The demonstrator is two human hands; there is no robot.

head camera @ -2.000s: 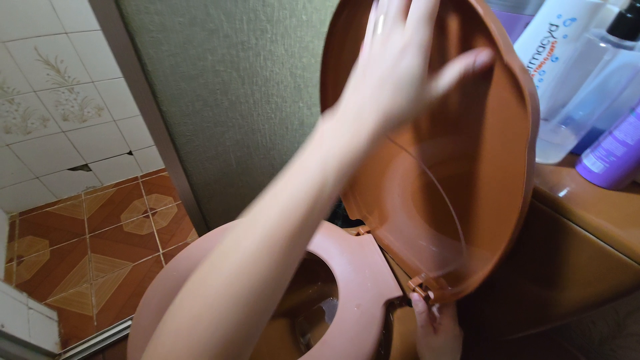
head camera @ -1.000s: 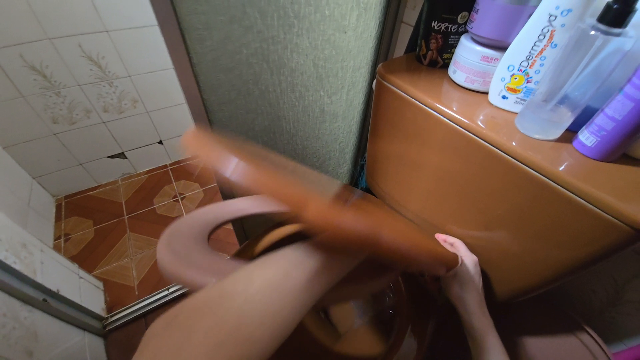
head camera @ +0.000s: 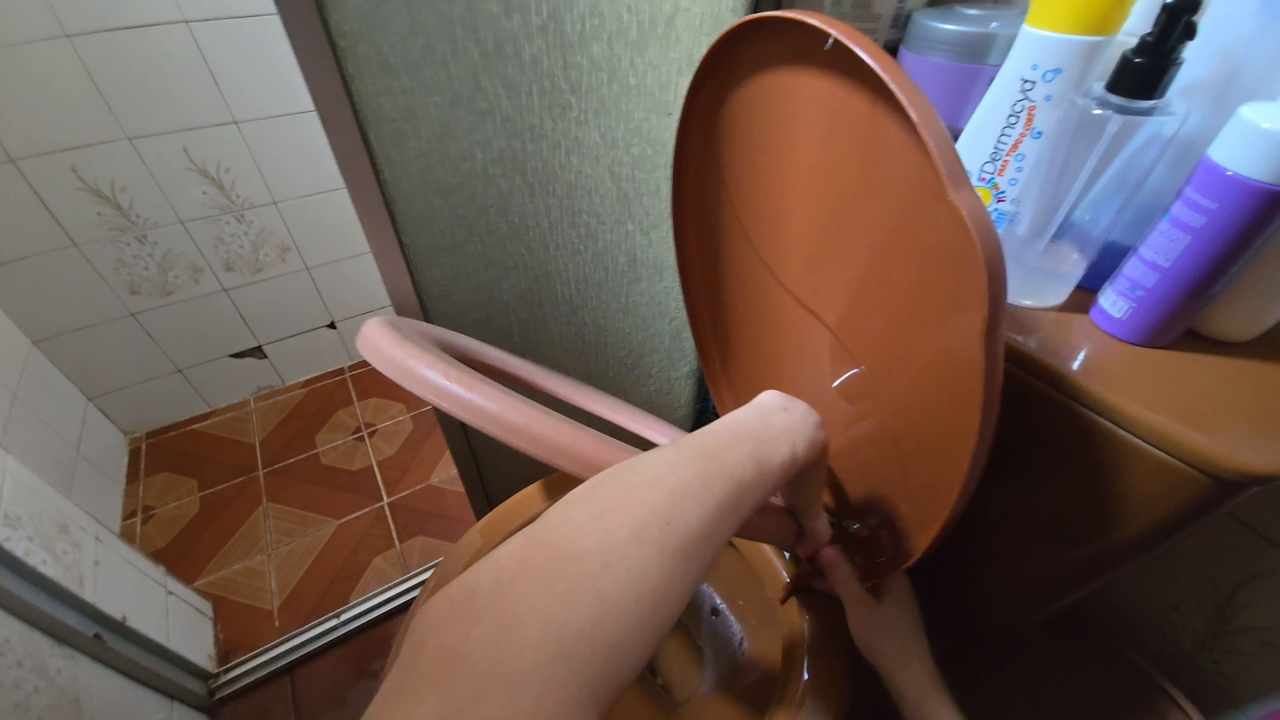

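An orange-brown plastic toilet lid (head camera: 830,250) stands upright, its inner face toward me. The pink toilet seat (head camera: 490,400) is tilted, its front end raised above the brown toilet bowl (head camera: 780,620). My left hand (head camera: 805,480) reaches across the bowl, fingers pointing down at the hinge area where lid and seat meet; its fingertips are partly hidden. From the lower right, my right hand (head camera: 870,610) has its thumb and fingers at the same hinge, close against the left fingertips. Suds and wet patches show inside the bowl.
Behind the lid is the brown cistern (head camera: 1150,400), bearing a white Dermacyd bottle (head camera: 1020,120), a clear pump bottle (head camera: 1110,180), a purple bottle (head camera: 1190,230) and a purple jar (head camera: 950,70). A textured shower panel (head camera: 540,200) and metal door track (head camera: 330,610) are at left.
The lid, swung low and blurred a second ago, now stands upright again. My left hand, on the upper lid two seconds ago, is now down at the hinge. The seat's front is raised.
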